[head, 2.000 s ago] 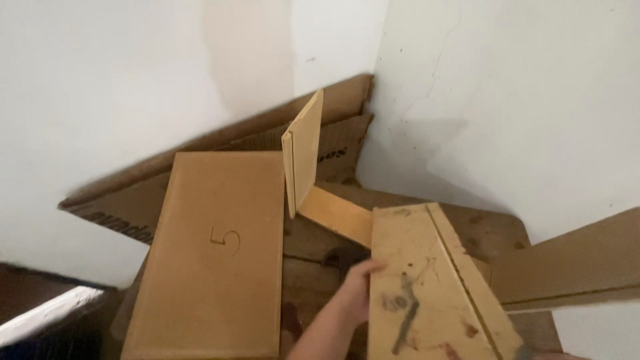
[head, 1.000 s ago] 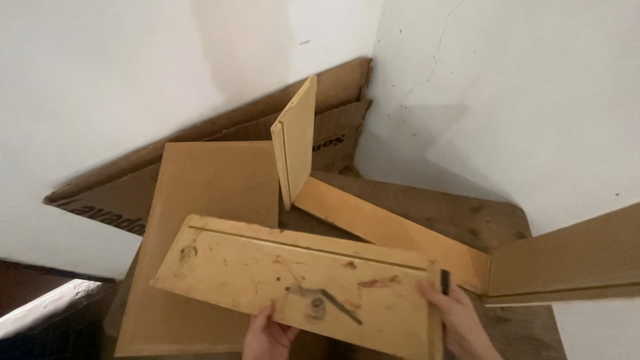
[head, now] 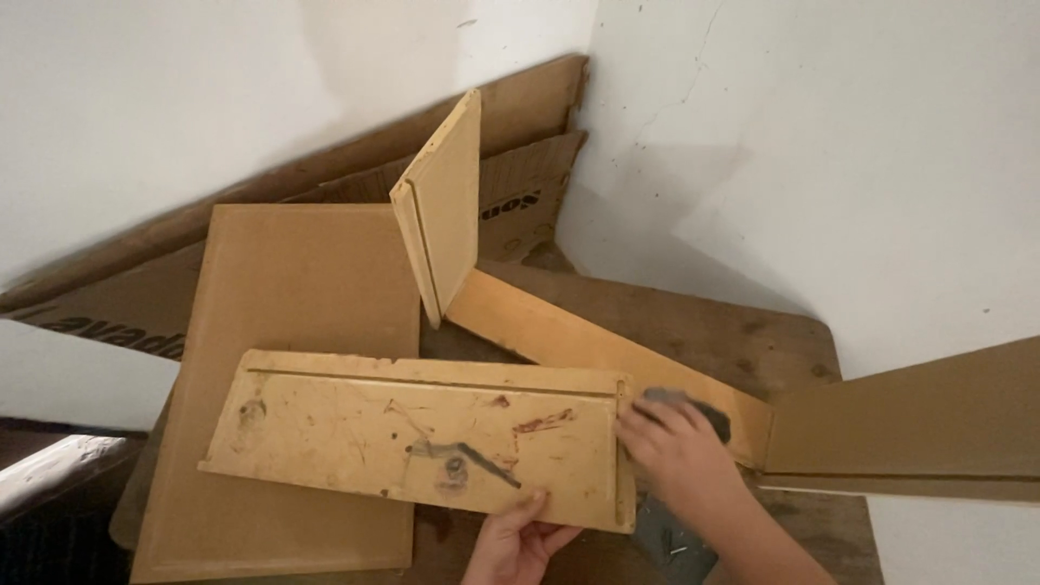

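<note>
A stained, cream-painted wooden board (head: pixel 341 431) with grooves along its top and right edges is tilted toward me. My left hand (head: pixel 524 536) grips its lower edge, thumb on the front. At its right end is my right hand (head: pixel 670 443), fingers by the grooved edge, with a dark grey object (head: pixel 691 406) partly hidden behind the fingers; whether the hand holds it cannot be told. Behind, an orange-brown wooden piece (head: pixel 585 341) joins an upright grooved board (head: pixel 447 211) at its left and a long grooved board (head: pixel 910 422) at its right.
A large flat brown panel (head: pixel 309 276) lies under the held board's left part. Printed cardboard (head: pixel 520 195) leans against the white wall behind. Several small metal fasteners (head: pixel 673 546) rest on a dark grey surface below my right wrist, over the wooden tabletop (head: pixel 780 349).
The held board first stood at the right, then swung across the flat panel, where it remains. My right hand, previously gripping its right end from below, is now higher beside the dark grey object.
</note>
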